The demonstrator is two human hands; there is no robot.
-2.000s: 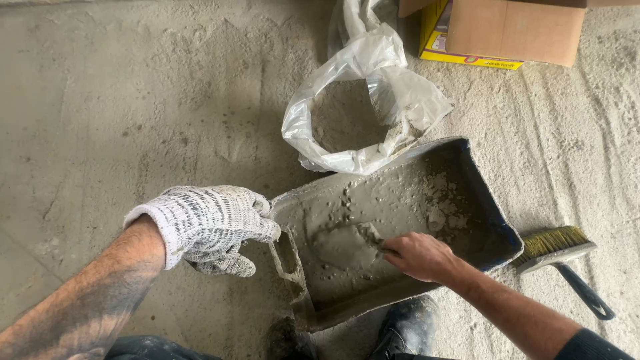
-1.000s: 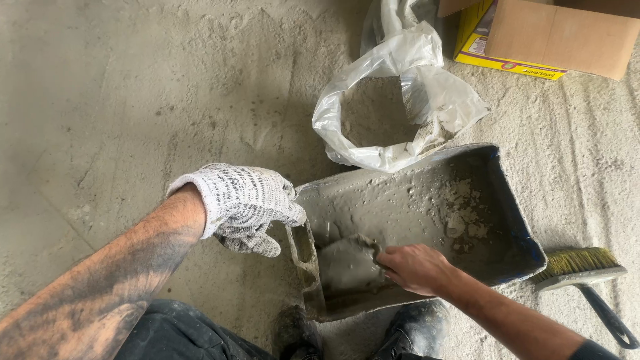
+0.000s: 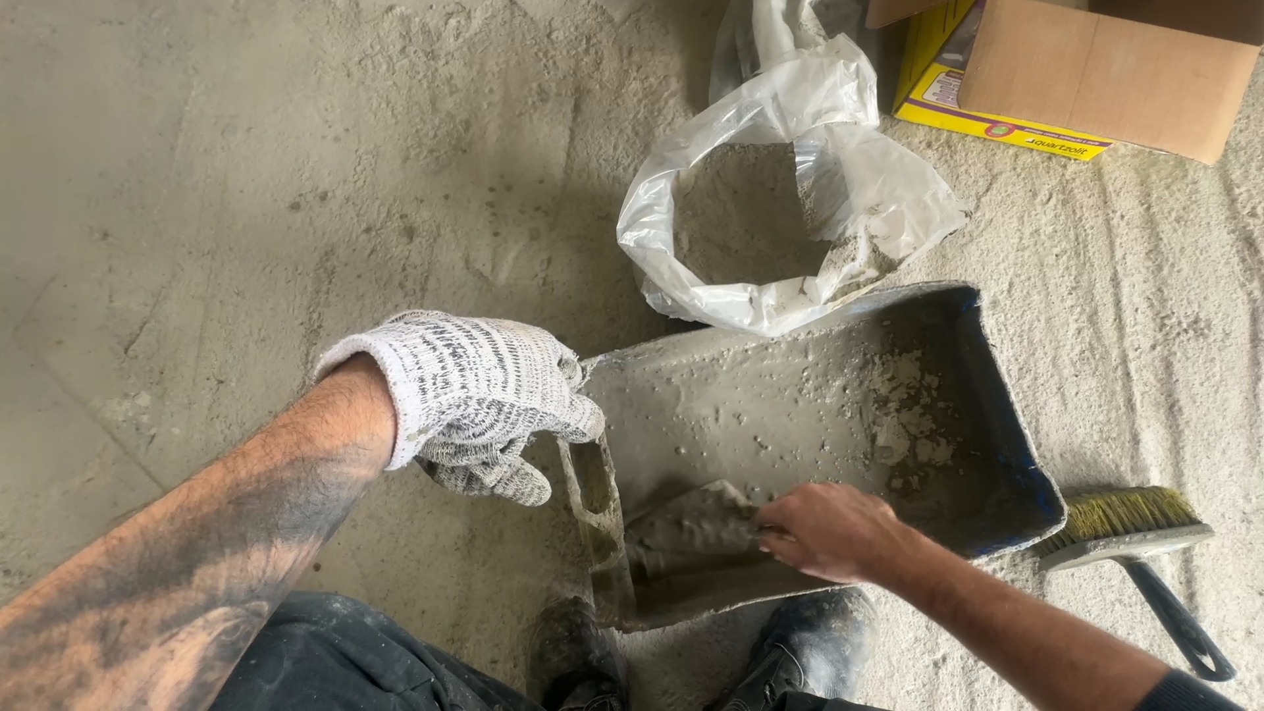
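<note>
My left hand (image 3: 474, 400), in a speckled knit glove, is at the left end of a mortar tray (image 3: 1002, 415), with its fingers at the corner of the rim above the handle slot. Wet grey mortar (image 3: 731, 405) covers the tray's floor, with paler, drier patches toward the right. My bare right hand (image 3: 825, 528) is closed on a trowel, its handle mostly hidden by the fingers. The trowel's mortar-coated blade (image 3: 691, 528) lies low in the mortar near the tray's left front corner.
An open clear plastic bag (image 3: 657, 222) of grey powder touches the tray's far edge. Behind it to the right stands an open cardboard box (image 3: 1106, 74). A brush (image 3: 1131, 518) with yellowish bristles lies right of the tray. My boots (image 3: 815, 637) are at its near side.
The trowel blade has moved from the middle-left of the tray toward its near left corner, with my right hand on it. My left hand stays at the tray's left end.
</note>
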